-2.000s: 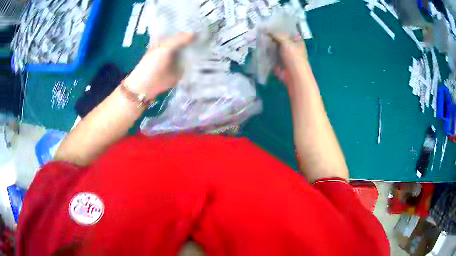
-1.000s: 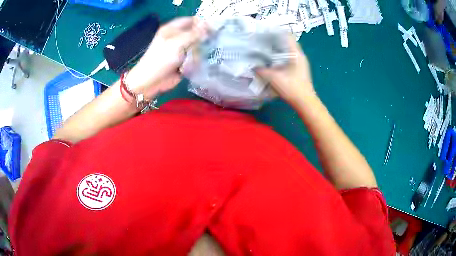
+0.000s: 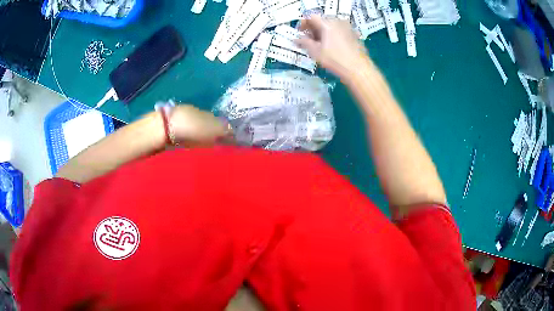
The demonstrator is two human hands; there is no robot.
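Observation:
A clear plastic bag (image 3: 282, 112) bulging with white strips lies on the green bench close to my body. My left hand (image 3: 197, 126) is at the bag's left side, its fingers blurred and partly hidden, so its grip cannot be told. Loose white strips (image 3: 243, 30) with dark marks lie in a spread pile beyond the bag. My right hand (image 3: 322, 39) is over the near edge of this pile, blurred, fingers bent down at the strips; whether it holds one cannot be told.
A black smartphone (image 3: 149, 64) with a white cable lies left, beside small metal parts (image 3: 96, 56). A blue tray (image 3: 124, 18) of strips is at upper left. At right are a thin rod (image 3: 470, 173), a dark-handled tool (image 3: 512, 222), narrow strips (image 3: 527, 136) and a blue-handled tool (image 3: 542, 176).
Both hands held the bag up a second ago. Now the bag rests on the bench, my right hand has moved away to the strips, and my left hand has come lower, nearer my body.

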